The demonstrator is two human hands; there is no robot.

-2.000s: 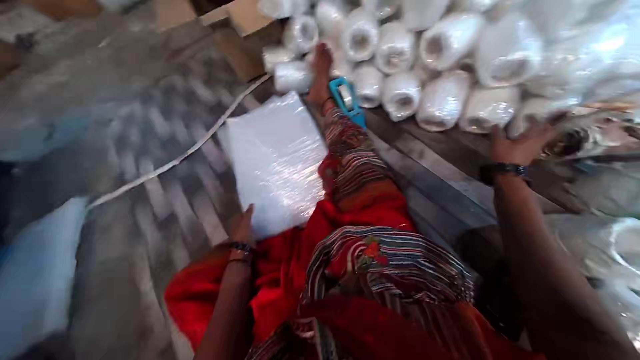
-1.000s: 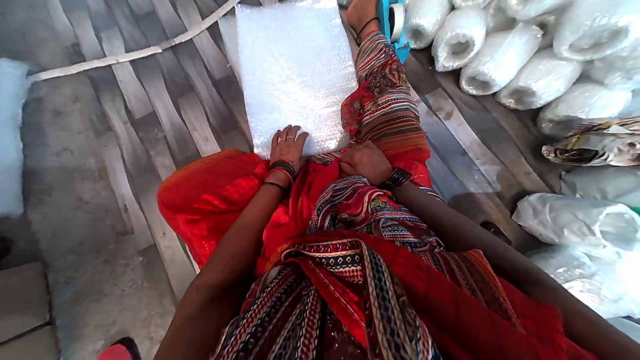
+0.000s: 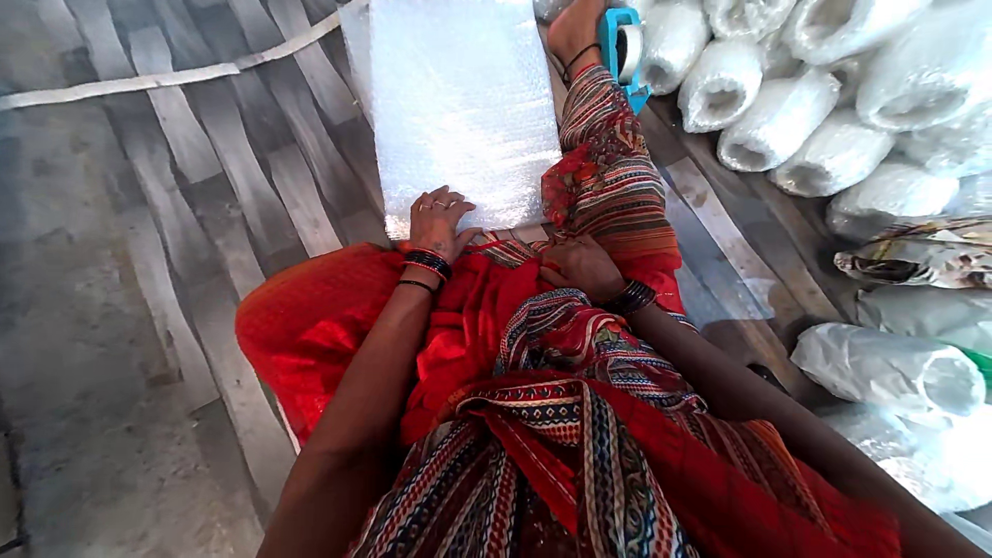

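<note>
A stack of white bubble-wrap sheets lies flat on the floor in front of me, beside my outstretched leg. My left hand rests on its near edge with the fingers spread a little, gripping nothing. Over my lap, my right hand is curled against the red cloth near the sheets' near right corner; whether it holds anything is hidden. A blue tape dispenser with a roll of tape stands right next to my bare foot.
Many rolls of clear plastic wrap are piled at the upper right. A wrapped roll and a crumpled printed bag lie at the right. A pale strip crosses the patterned floor mat at the upper left.
Two seconds ago my right hand was out at the plastic rolls; it has come back to my lap. My left hand has stayed at the sheets' near edge. The view has shifted.
</note>
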